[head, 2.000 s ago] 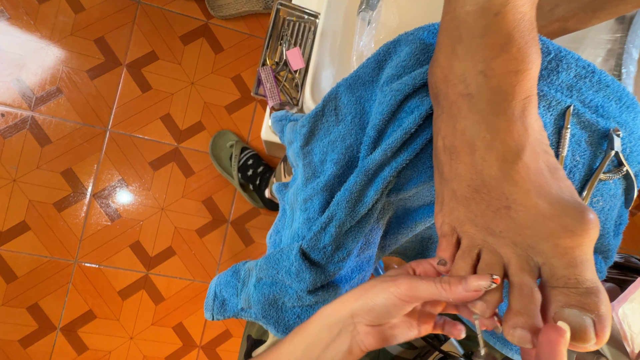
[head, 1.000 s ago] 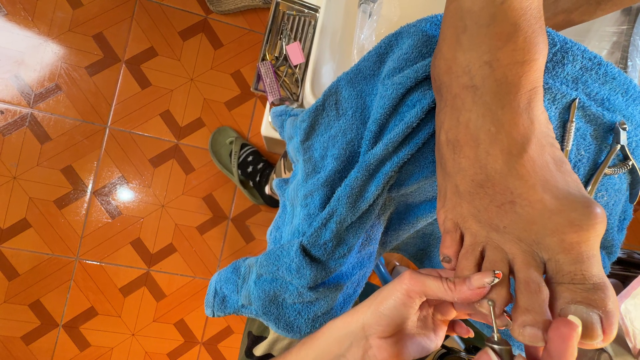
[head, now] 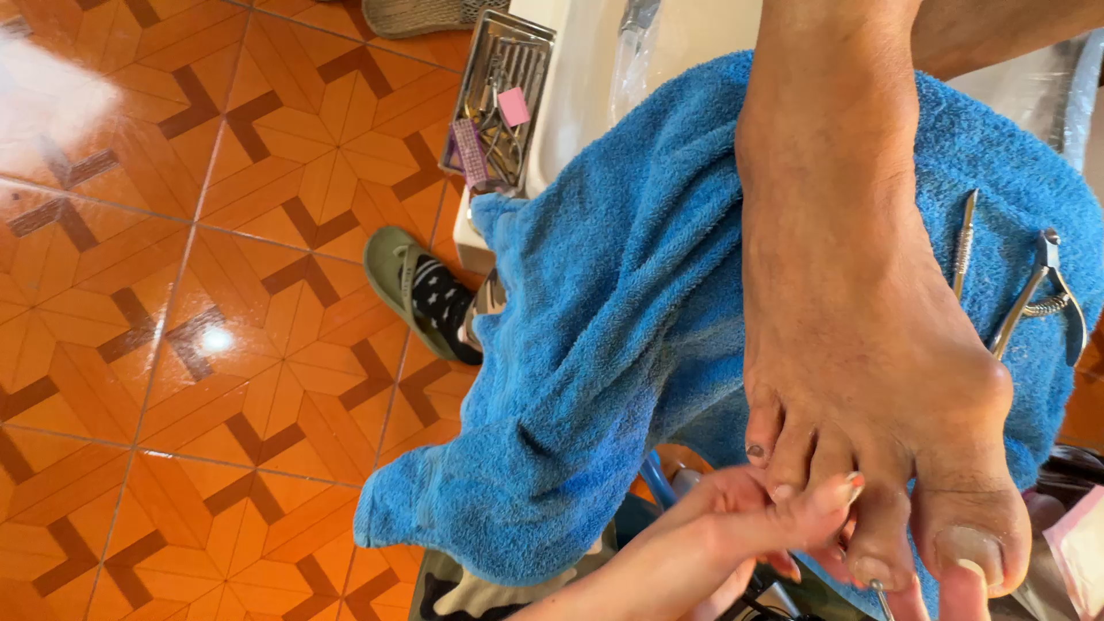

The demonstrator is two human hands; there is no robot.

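A bare foot [head: 845, 285] of another person rests on a blue terry towel [head: 586, 379], toes pointing down. My left hand [head: 733, 526] holds the smaller toes, its thumb across the top and its fingers beneath, beside the second toe [head: 880, 526]. At the bottom edge, only fingertips of my right hand [head: 957, 591] show, near the big toe [head: 970, 535]. They are at a slim metal-tipped tool [head: 878, 588], whose tip is at the second toe's nail; its handle is out of view. A metal nail tool [head: 964, 246] and cuticle nippers [head: 1039, 297] lie on the towel.
A metal tray [head: 543, 52] with small tools, a pink block and a purple file stands beside a white basin [head: 569, 78] with a plastic liner. A sandalled foot in a dark sock [head: 440, 289] is on the orange patterned tile floor [head: 285, 345].
The metal tool's tip has moved from beside the third toe down and right to the second toe's nail. My left hand still holds the toes.
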